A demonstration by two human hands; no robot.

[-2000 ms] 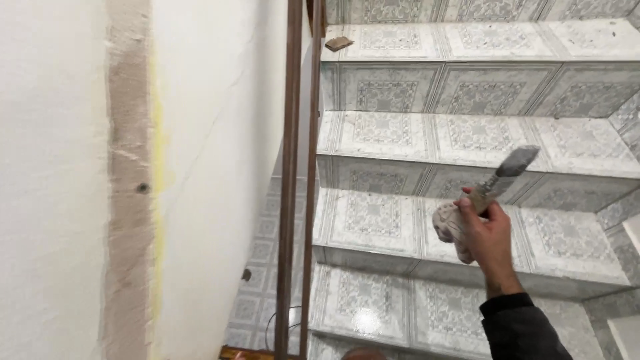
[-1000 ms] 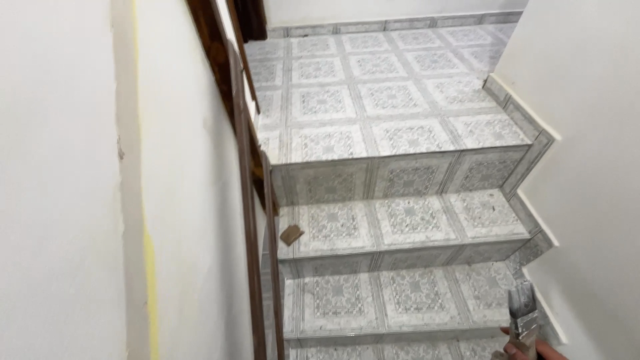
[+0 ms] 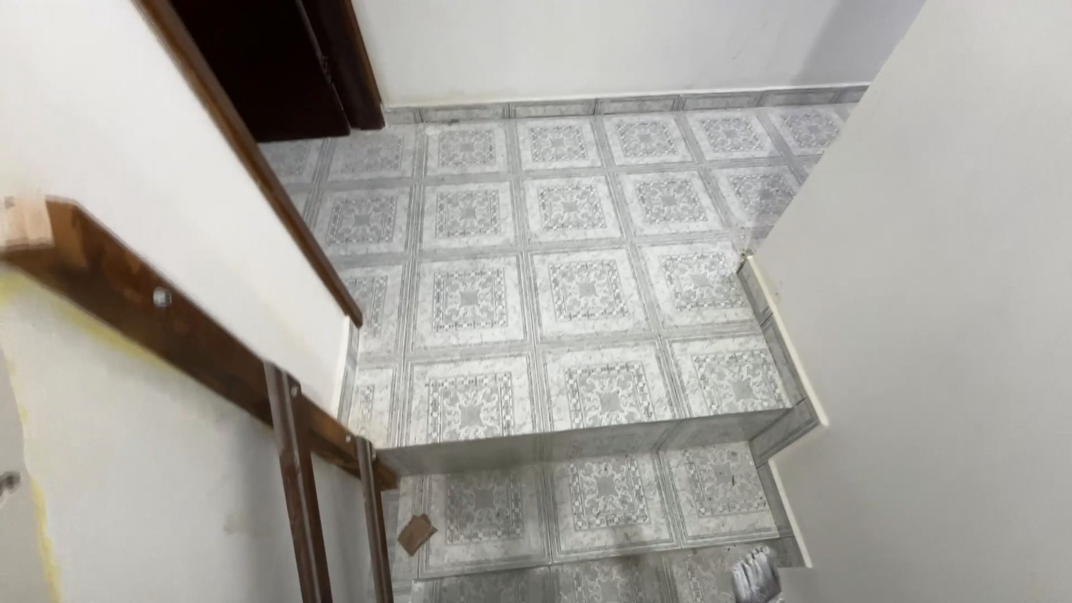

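The bristles of a paintbrush (image 3: 756,575), grey-white with paint, poke up at the bottom edge, right of centre, over the tiled stairs. The handle and whatever holds it are cut off below the frame. Neither my right hand nor my left hand shows. A small brown piece (image 3: 416,533), perhaps sandpaper or card, lies at the left end of the top step below the landing.
Patterned tiles cover the landing (image 3: 586,289) and steps. A brown wooden rail (image 3: 201,335) with upright bars (image 3: 300,494) runs along the left. White walls (image 3: 938,335) flank the stairs. A dark doorway (image 3: 260,67) stands at the upper left.
The view has moved up the stairs towards the landing. My right hand, on the paintbrush in both earlier frames, has dropped out of view; only the bristles show.
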